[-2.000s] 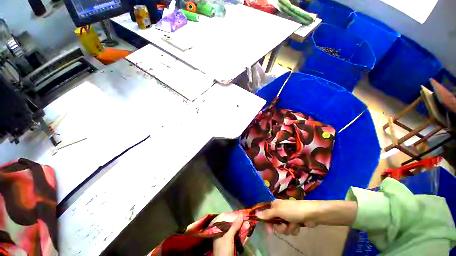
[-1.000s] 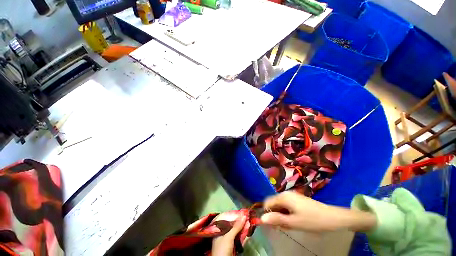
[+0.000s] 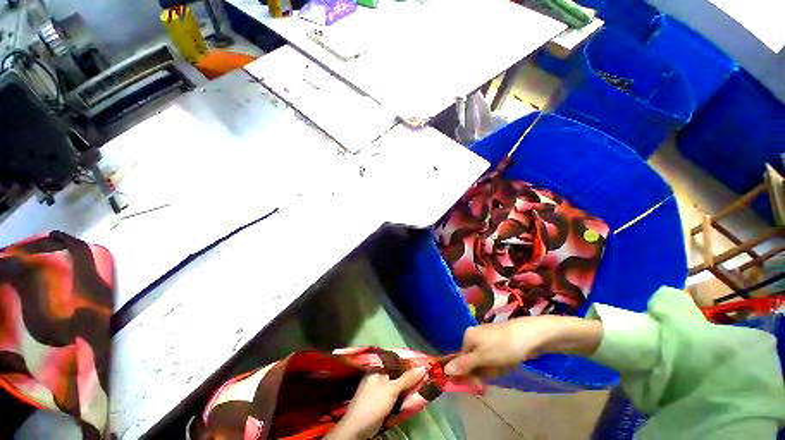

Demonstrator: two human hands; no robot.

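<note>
A printed garment piece [image 3: 284,391] in red-pink, cream and dark brown lies over the lap at the bottom centre, its opening gaping towards the left. My left hand [image 3: 376,400] is shut on the garment near its narrow right end. My right hand [image 3: 492,348] pinches the tip of that end, close to the left fingers. Bright orange-red edging shows between the hands. A thin dark line hangs below the right hand. Whether a tool is in the right palm cannot be told.
A printed pile [image 3: 56,322] lies on the white table [image 3: 232,266] at left. A dark machine head [image 3: 39,137] stands beyond it. A blue bin [image 3: 641,258] with printed pieces [image 3: 564,258] stands right of the table. More blue bins and a wooden stool [image 3: 732,249] are farther right.
The view has shifted a little. The right hand moved about at the tip and is now back against it. The garment piece is opened wider and extends farther left.
</note>
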